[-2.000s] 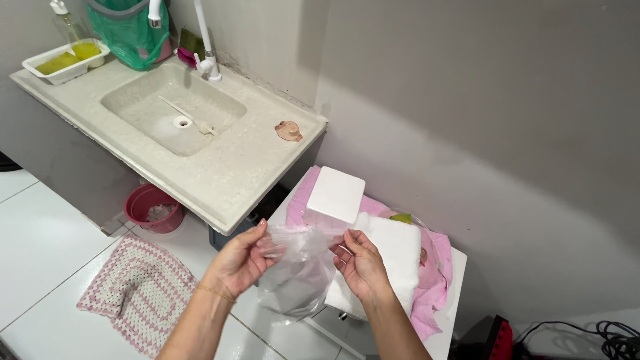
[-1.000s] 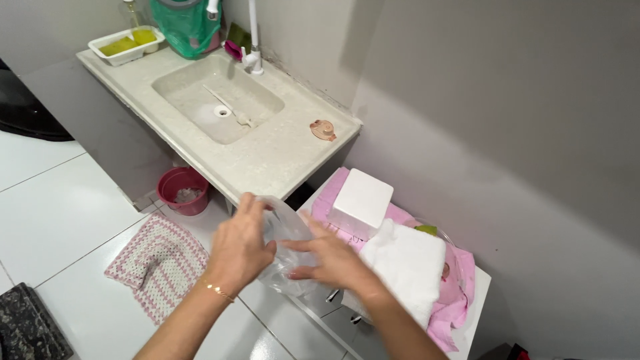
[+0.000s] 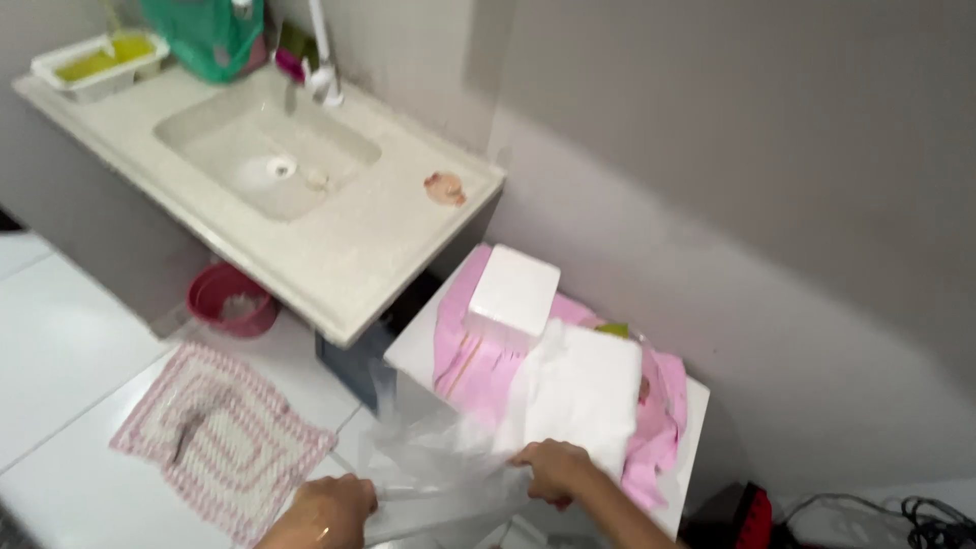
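Note:
A clear plastic bag [image 3: 450, 465], blurred, is stretched between my two hands low in the view. My left hand [image 3: 328, 507] grips its left side, at the bottom edge of the picture. On its right side my right hand [image 3: 553, 469] is closed, just in front of a folded white cloth or stack of sheets [image 3: 587, 381]. That white stack lies on a pink cloth [image 3: 465, 366] covering part of a small white cabinet [image 3: 412, 358]. Behind it, on the same cloth, stands a white box-like block [image 3: 517, 293].
A sink counter [image 3: 366, 252] with a basin [image 3: 267, 164] and white faucet [image 3: 324, 76] is at the upper left. Under it sits a red bucket [image 3: 232, 301]. A crocheted rug [image 3: 229, 450] lies on the tiled floor. Black cables [image 3: 915, 511] lie at the lower right.
My hands, close together one second ago, are now farther apart and lower, with the plastic bag pulled out between them.

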